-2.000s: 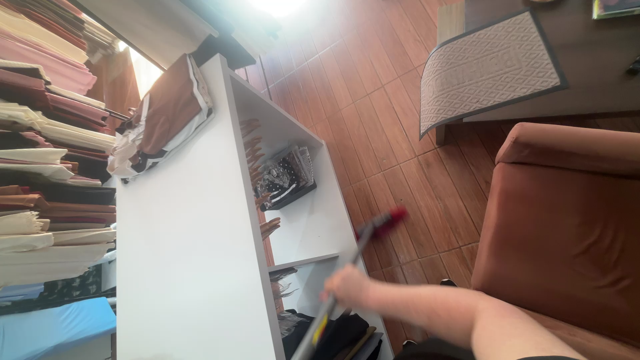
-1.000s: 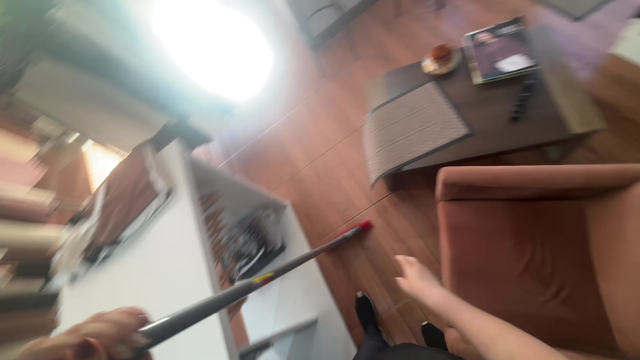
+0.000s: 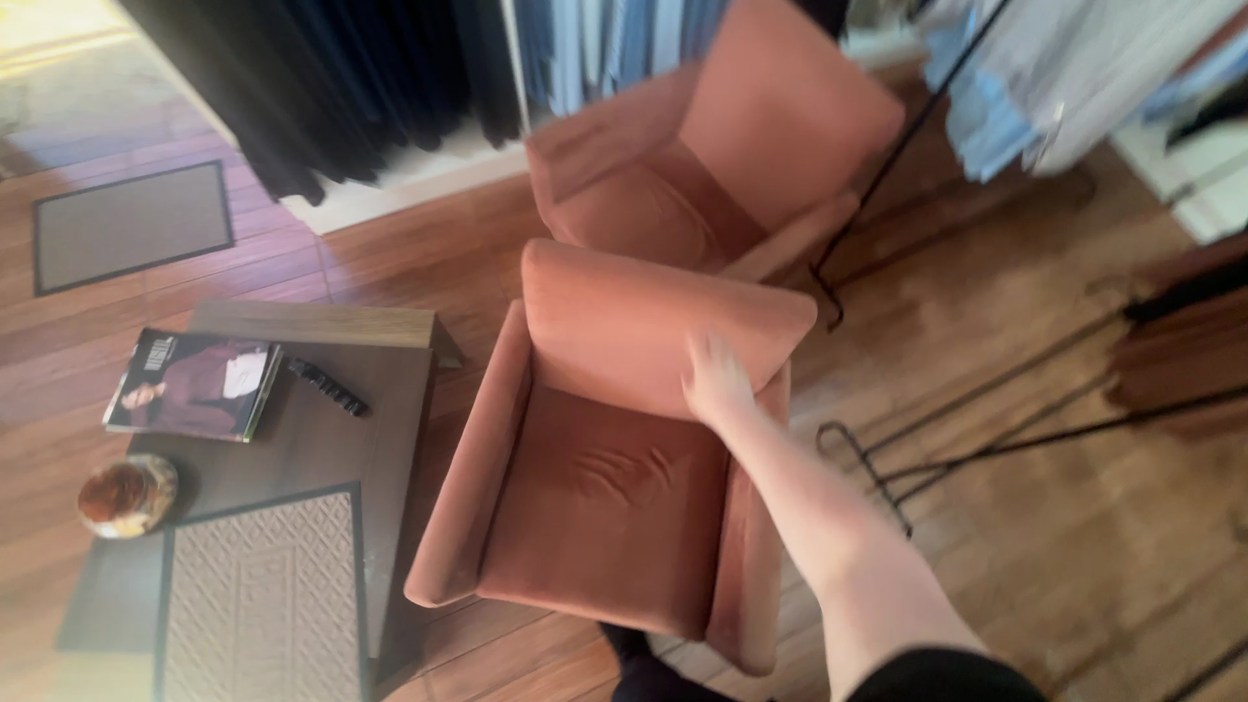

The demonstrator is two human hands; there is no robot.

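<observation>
My right hand [image 3: 719, 380] reaches over the near terracotta upholstered armchair [image 3: 604, 507], in front of its backrest on the right side. Its fingers look apart and nothing shows in them; whether it touches the backrest cannot be told. My left hand is out of view, and so is the grey pole with the red end. The chair's seat has creases in its cover. A second armchair [image 3: 634, 210] of the same colour stands just behind the first.
Left of the chair, a low dark table [image 3: 292, 439] bears magazines [image 3: 200, 385], a black remote-like object [image 3: 329, 387], a round decorated container [image 3: 129, 495] and a patterned mat [image 3: 263, 604]. Black metal rack legs [image 3: 936, 458] stand at right; dark garments [image 3: 361, 88] hang behind.
The view has swung far right, from the white shelf unit to the armchairs. The grey pole, held in my left hand one second ago, has left the view. My right hand is now over the chair.
</observation>
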